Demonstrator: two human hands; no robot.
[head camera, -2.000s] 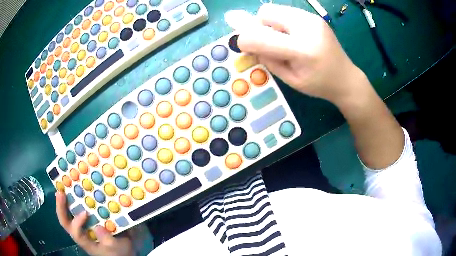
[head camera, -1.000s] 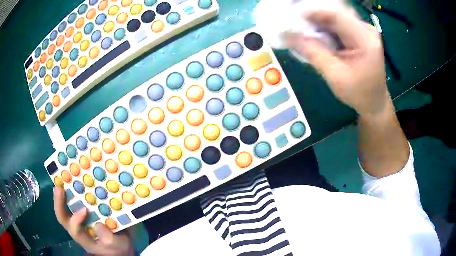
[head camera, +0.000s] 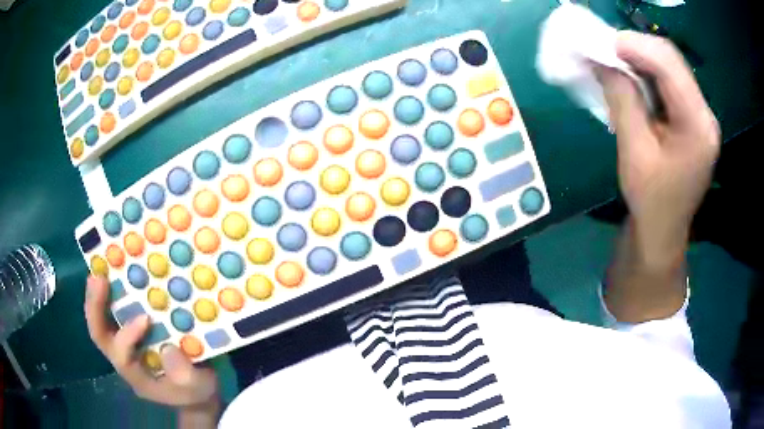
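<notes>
A cream keyboard-shaped panel (head camera: 335, 193) with rows of orange, yellow, teal, blue-grey and black domes lies tilted in front of me. It has a long dark bar near its lower edge. My left hand (head camera: 147, 348) grips its lower left end, with fingertips on the top face. My right hand (head camera: 662, 117) is off the panel, to the right of its upper right corner. It holds a crumpled white cloth (head camera: 574, 54), which is slightly blurred.
A second cream panel (head camera: 197, 63) lies just beyond, cut off by the top edge. A white strip (head camera: 95, 186) joins the gap between the panels at left. A clear ribbed bottle (head camera: 27, 285) lies at the left edge. Dark tool handles show partly at the top right.
My right hand has moved right, away from the panel's upper right corner, with the white cloth. The panel in my left hand has shifted slightly right and up in view.
</notes>
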